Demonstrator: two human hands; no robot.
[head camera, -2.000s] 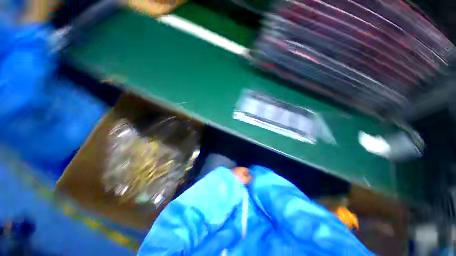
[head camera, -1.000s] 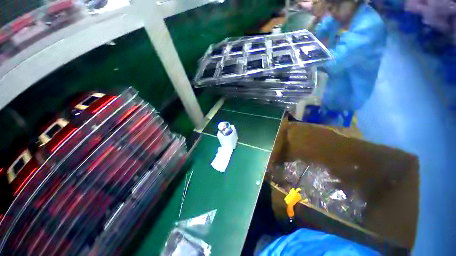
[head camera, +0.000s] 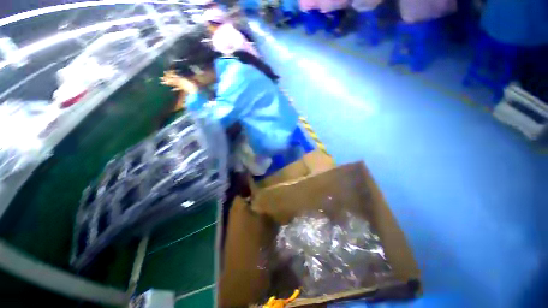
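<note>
Neither of my hands is in view. A brown open cardboard box (head camera: 389, 222) stands beside the bench and holds crumpled clear plastic (head camera: 318, 246). Part of an orange-yellow handled tool (head camera: 282, 299) shows at the box's near edge, cut off by the frame. A stack of clear blister trays (head camera: 141, 177) with dark rectangular pockets lies on the green bench (head camera: 186, 255). A small white object (head camera: 155, 298) is cut off at the bottom edge. A bit of blue fabric (head camera: 447, 299) shows at the bottom right.
A person in a blue smock (head camera: 246, 99) sits at the bench beyond the trays. A shelf with white items (head camera: 87, 75) runs along the upper left. Blue floor (head camera: 384, 129) lies to the right, with a white crate (head camera: 521, 111) and more people at the top.
The view has swung to the right and up along the line. The tall red stack has left the frame, and the box and tray stack have shifted left. My hands stay out of clear view.
</note>
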